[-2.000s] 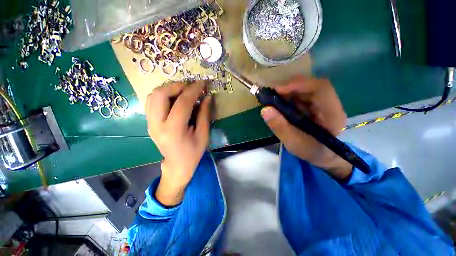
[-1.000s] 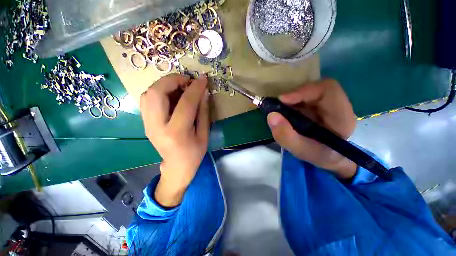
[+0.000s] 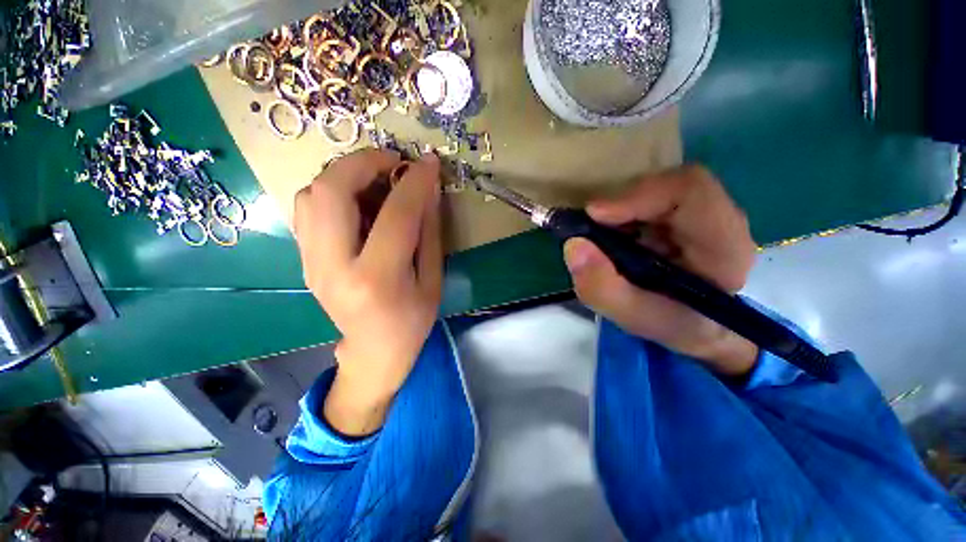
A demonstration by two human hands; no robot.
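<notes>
My right hand (image 3: 667,270) holds the black handle of a soldering iron (image 3: 678,291). Its silver tip is among small terminals (image 3: 463,167) on the tan board (image 3: 593,164), just right of my left fingertips. My left hand (image 3: 371,249) is bent over the board's front edge with thumb and fingers pinched together. Part of a ring shows between the fingers; the rest of what they hold is hidden. A pile of copper-coloured ring coils (image 3: 339,69) lies behind my left hand. A round pot with a white face (image 3: 443,83) stands at the pile's right side.
A white tub of silvery crumbs (image 3: 683,79) stands right of the pot. Small metal pieces with rings (image 3: 159,175) lie on the green mat (image 3: 201,318) at left. A clear plastic hood (image 3: 159,48) hangs upper left. A reel stand (image 3: 79,275) is far left, tweezers (image 3: 869,58) far right.
The iron's tip has moved from beside the white-faced pot down to the terminals near my left fingertips. The view has shifted slightly. My left hand stays pinched in about the same place.
</notes>
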